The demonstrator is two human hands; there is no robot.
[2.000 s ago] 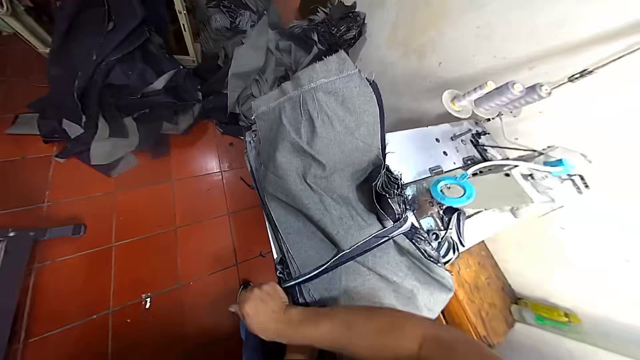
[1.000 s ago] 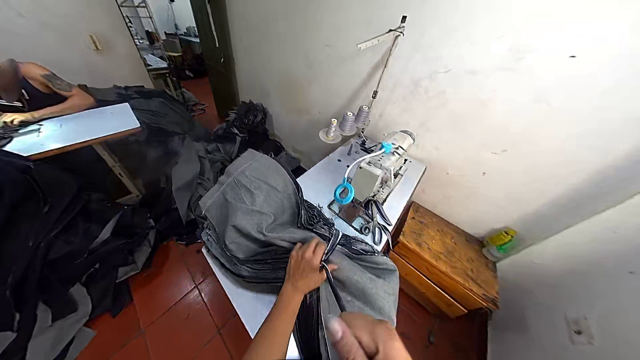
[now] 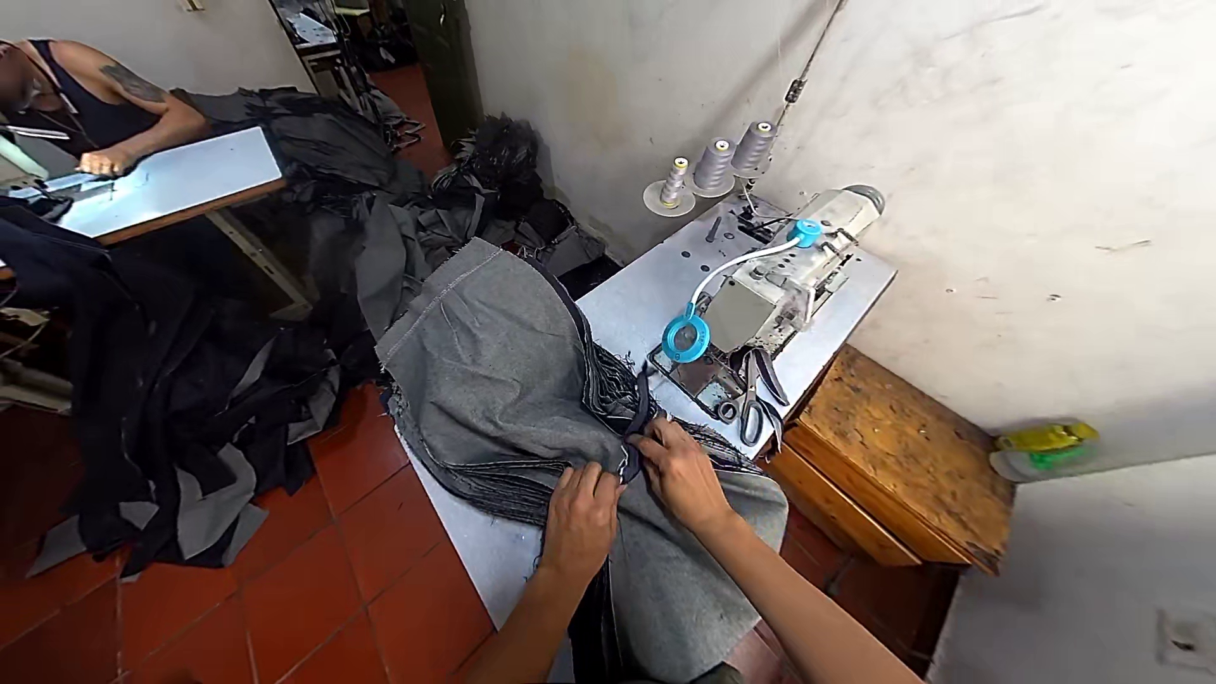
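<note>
A stack of grey denim pieces lies over the near end of the sewing table. My left hand pinches the dark denim edge at the middle of the stack. Just to its right, my right hand grips the same edge, its fingers partly hidden by the fold. Beyond my hands, an industrial sewing machine stands on the table with a blue ring lamp on a white flexible arm. Scissors rest beside the machine, near dark fabric strips.
Thread cones stand at the table's back. A wooden cabinet is at the right. Dark denim heaps cover floor at the left. A co-worker sits at another table.
The view has shifted. My right hand, raised in front of the cloth one second ago, is now on the dark edge beside my left hand.
</note>
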